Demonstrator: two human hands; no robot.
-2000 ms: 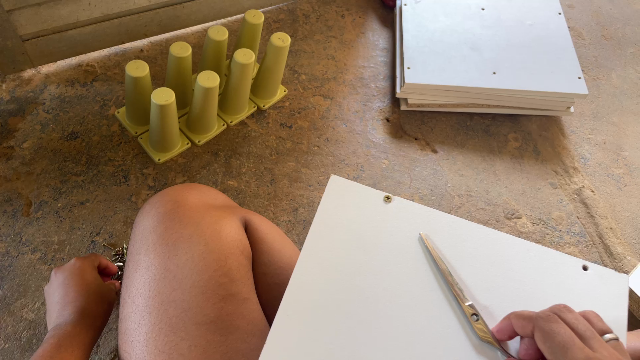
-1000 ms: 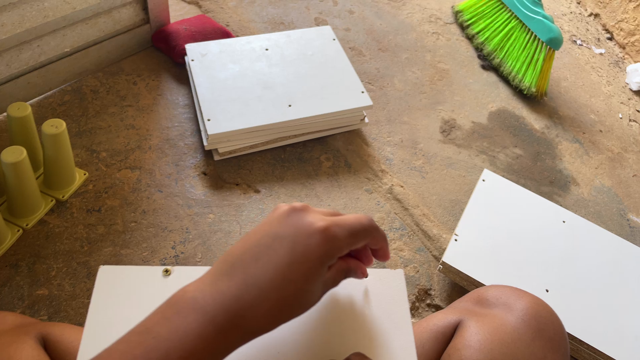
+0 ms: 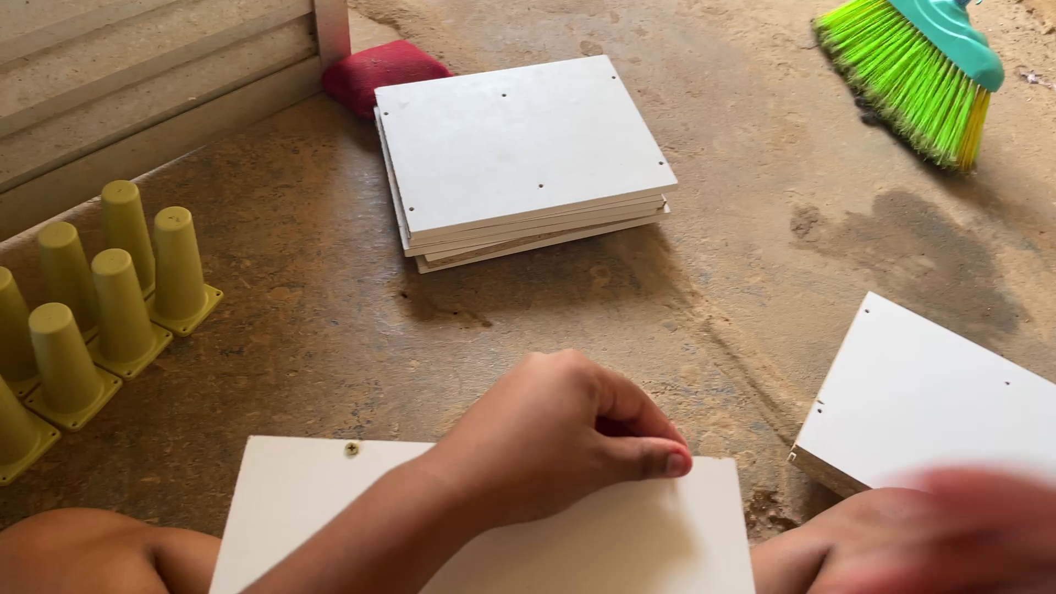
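Note:
A white drilled board (image 3: 594, 544) lies across my lap, with a screw (image 3: 352, 449) standing in its far edge at the left. My left hand (image 3: 569, 437) reaches over the board from the lower left, its thumb and fingertips together at the far edge toward the right corner. Whether a small thing is between those fingertips cannot be told. At the lower right my right hand (image 3: 965, 528) is a blur above my knee, so its fingers and anything in them cannot be made out. No scissors show now.
Ahead on the floor is a stack of white boards (image 3: 528, 140) beside a red cloth item (image 3: 388, 70). Several yellow-green tapered plastic legs (image 3: 124, 297) stand at the left. More white boards (image 3: 932, 396) lie at the right, below a green-bristled broom head (image 3: 916, 74).
My left hand has come from the floor beside my leg to the board's far edge. My right hand, earlier on the scissors over the board, is now off to the right. The view has swung right.

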